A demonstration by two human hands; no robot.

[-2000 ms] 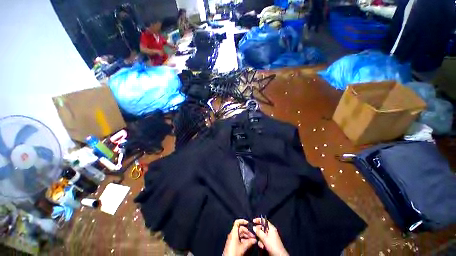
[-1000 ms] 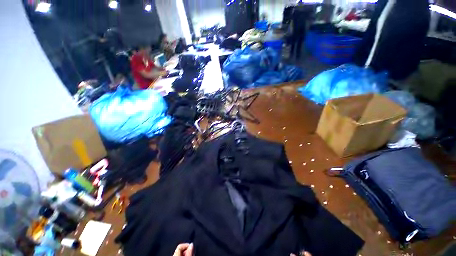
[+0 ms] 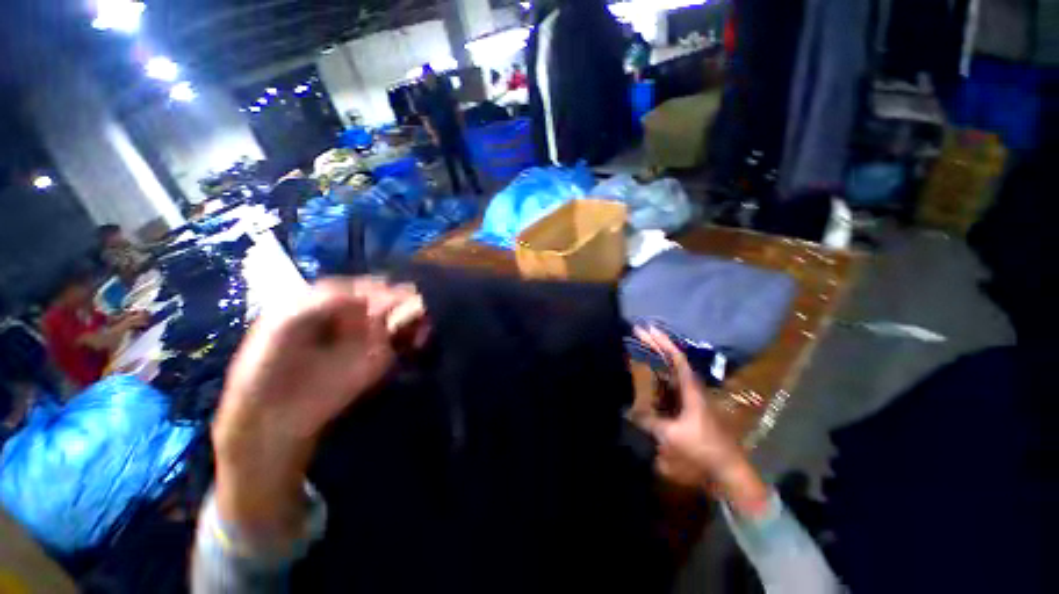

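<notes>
A black suit jacket (image 3: 511,441) hangs raised in front of me and fills the lower middle of the view, blurred. My left hand (image 3: 319,348) is up at its upper left, fingers curled on something at the jacket's top; the hanger is not clearly visible. My right hand (image 3: 685,418) is at the jacket's right edge, fingers spread, with a dark thing between thumb and fingers too blurred to name. Whether it grips the cloth I cannot tell.
An open cardboard carton (image 3: 571,241) and folded grey-blue garments (image 3: 711,304) lie on the brown table (image 3: 819,273). Blue plastic bags (image 3: 93,458) are at the left. Dark garments (image 3: 929,464) are at the right. People sit at the far left; another person stands further back.
The jacket has come up off the table. Both hands have risen with it, the left higher. The view has turned to the right, towards the grey floor and hanging garments.
</notes>
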